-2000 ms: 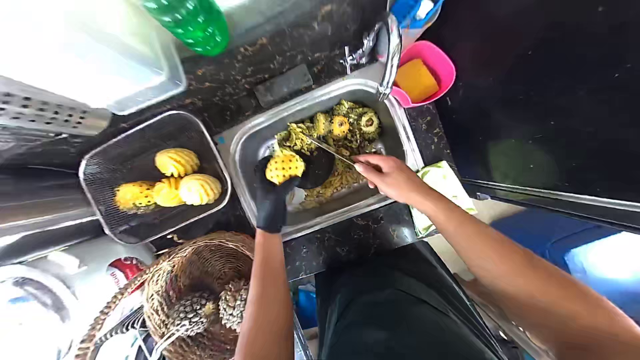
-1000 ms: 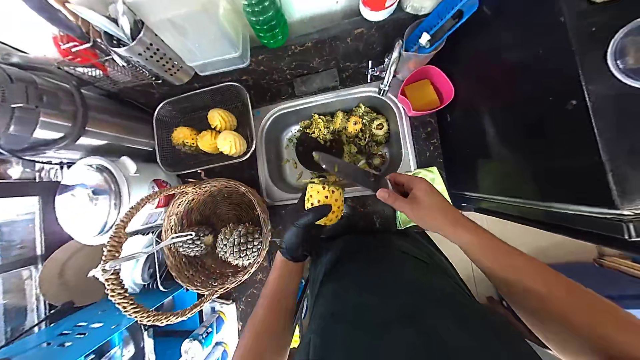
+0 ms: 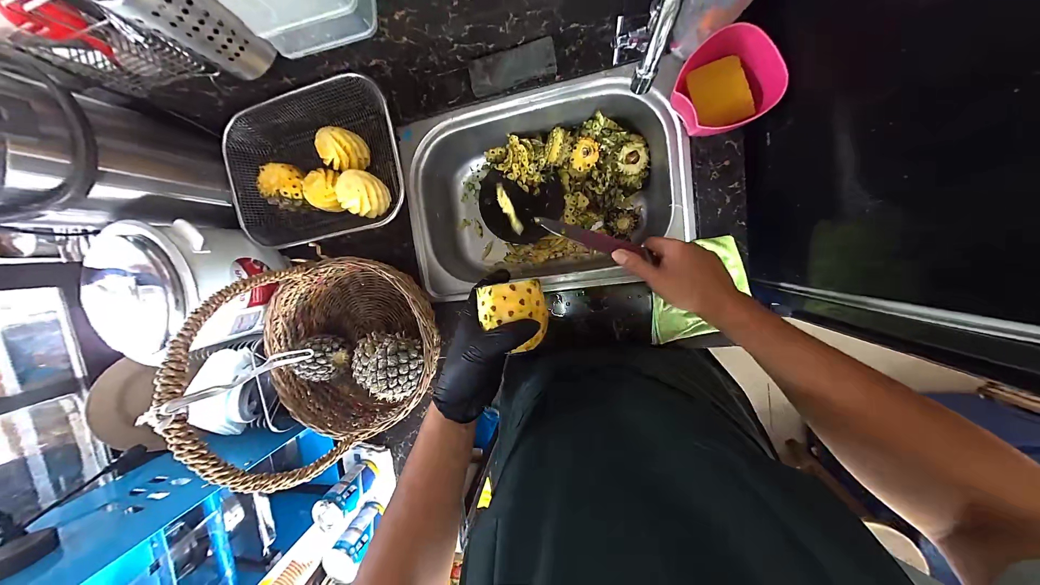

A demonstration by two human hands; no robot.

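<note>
My left hand (image 3: 479, 353), in a black glove, grips a peeled pineapple (image 3: 513, 307) with dark eyes, just in front of the sink's near rim. My bare right hand (image 3: 689, 275) holds a kitchen knife (image 3: 591, 239) by its handle, its blade pointing left over the stainless steel sink (image 3: 443, 252). A strip of pineapple peel (image 3: 509, 209) lies over a round black area in the sink, near the blade tip. Heaped pineapple peels and cut ends (image 3: 597, 175) fill the sink's right side. Several peeled pineapples (image 3: 362, 193) rest in a wire mesh basket (image 3: 313, 91) left of the sink.
A wicker basket (image 3: 349, 280) with a tall handle holds unpeeled pineapples (image 3: 388, 367) and stands at my left. Beyond the sink's right corner are the faucet (image 3: 655, 53) and a pink container (image 3: 768, 69) with a yellow sponge (image 3: 721, 91). A green cloth (image 3: 691, 313) lies by my right hand.
Two seconds ago my left hand held the pineapple over the sink; now it is at the near edge. The knife has moved off the pineapple since one second ago. The view has shifted.
</note>
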